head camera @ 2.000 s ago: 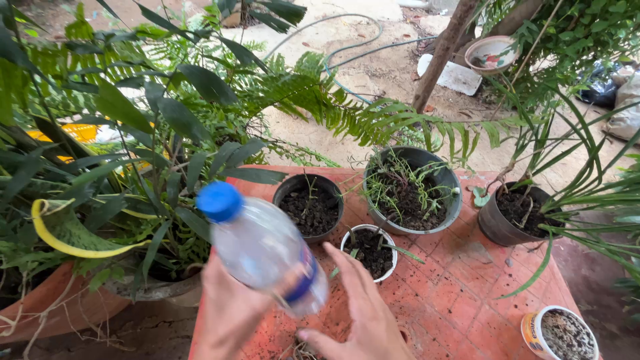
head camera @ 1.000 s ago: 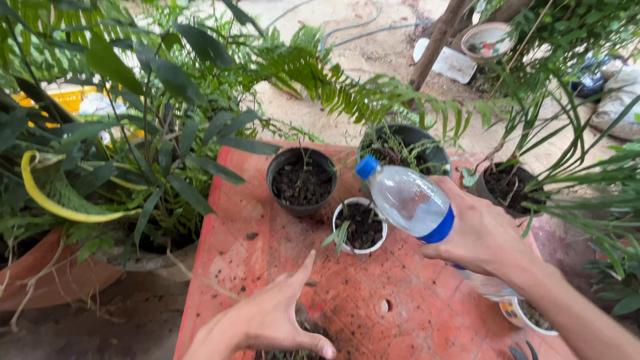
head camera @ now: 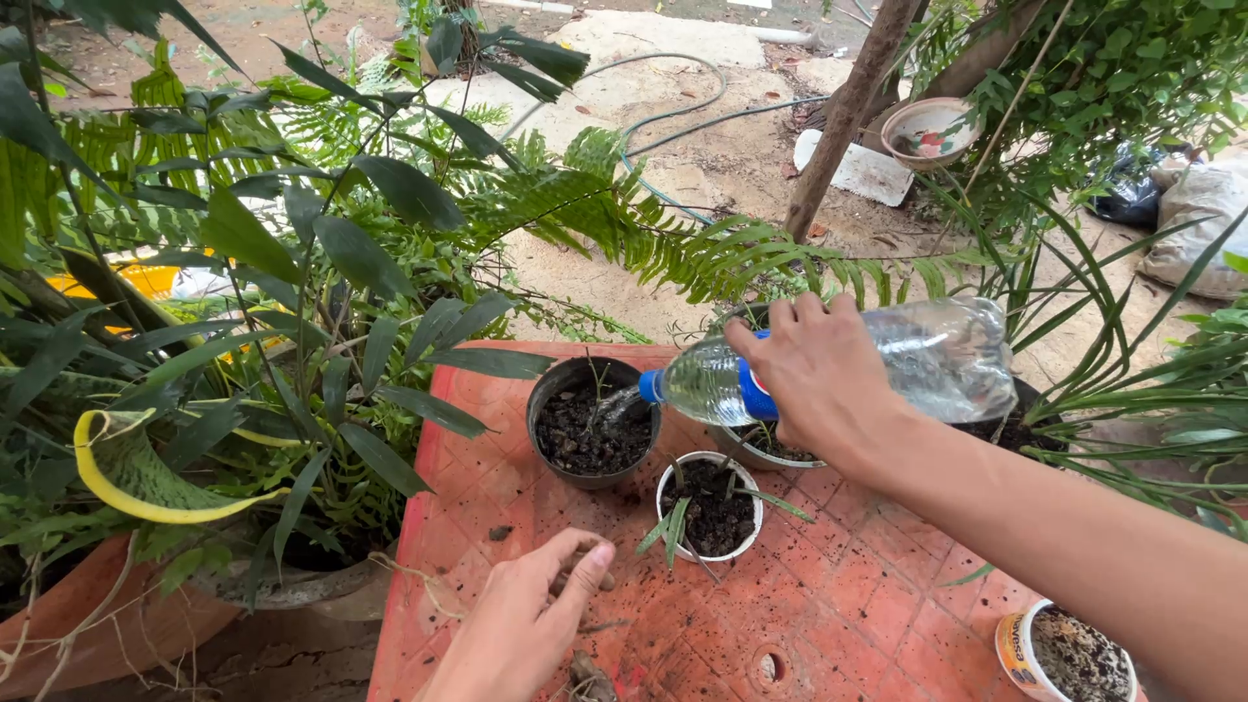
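Observation:
My right hand [head camera: 824, 375] grips a clear plastic bottle [head camera: 941, 356] with a blue label and blue cap, tilted almost level. Water sprays from its cap into a black plastic pot [head camera: 595, 473] of dark soil with a thin sprig. In front of the bottle stands a small white pot [head camera: 746, 546] with a narrow-leaved seedling. Behind the bottle, a larger dark pot [head camera: 770, 456] is partly hidden. My left hand [head camera: 541, 604] hangs over the near part of the red plastic table [head camera: 829, 624], fingers curled and thumb extended; it holds nothing that I can see.
A labelled white tub [head camera: 1024, 648] of soil sits at the near right. Long-leaved plants crowd the right edge, and dense foliage with a yellow-edged leaf [head camera: 93, 468] fills the left. A fern frond [head camera: 721, 258] arches over the back edge. Beyond lies a garden hose [head camera: 634, 146].
The bottle has moved left from above the white pot to the black pot and tipped nearly level, and water now flows. Two seconds ago it was upright near both hands.

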